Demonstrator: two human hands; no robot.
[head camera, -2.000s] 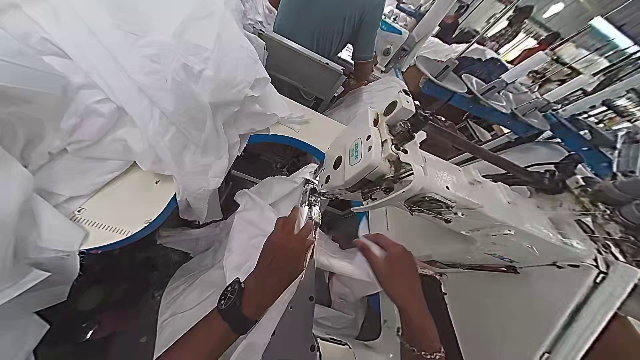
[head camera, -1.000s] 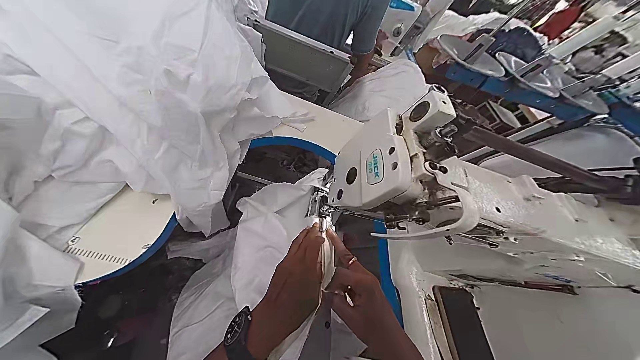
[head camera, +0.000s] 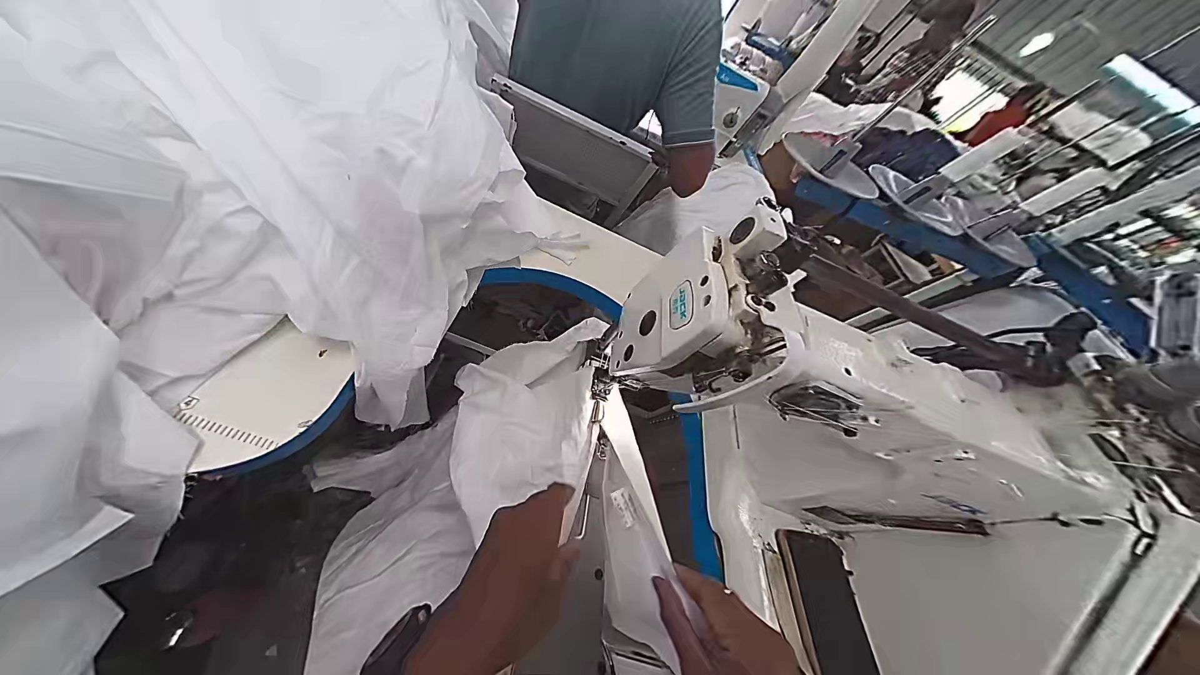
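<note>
A white Jack sewing machine head (head camera: 684, 309) stands at the centre, its presser foot (head camera: 600, 380) down at the end of a narrow arm. White fabric (head camera: 525, 422) runs from the presser foot down toward me. My left hand (head camera: 525, 562), with a dark watch at the wrist, grips the fabric left of the arm. On the right side, my right hand (head camera: 717, 619) pinches a folded white edge (head camera: 637, 534) of the cloth between thumb and fingers. Parts of the fingers of both hands are hidden by the cloth or the hands themselves.
A large heap of white fabric (head camera: 356, 169) covers much of the cream table (head camera: 272, 394) with its blue edge at left. Beyond the machine, a person in a grey-green shirt (head camera: 619, 66) sits on a chair (head camera: 572, 141). Blue rails (head camera: 919, 234) and thread stands are at upper right.
My hands were close together near the presser foot one second ago; now both are lower, farther from it and apart, with the fabric stretched out from the foot.
</note>
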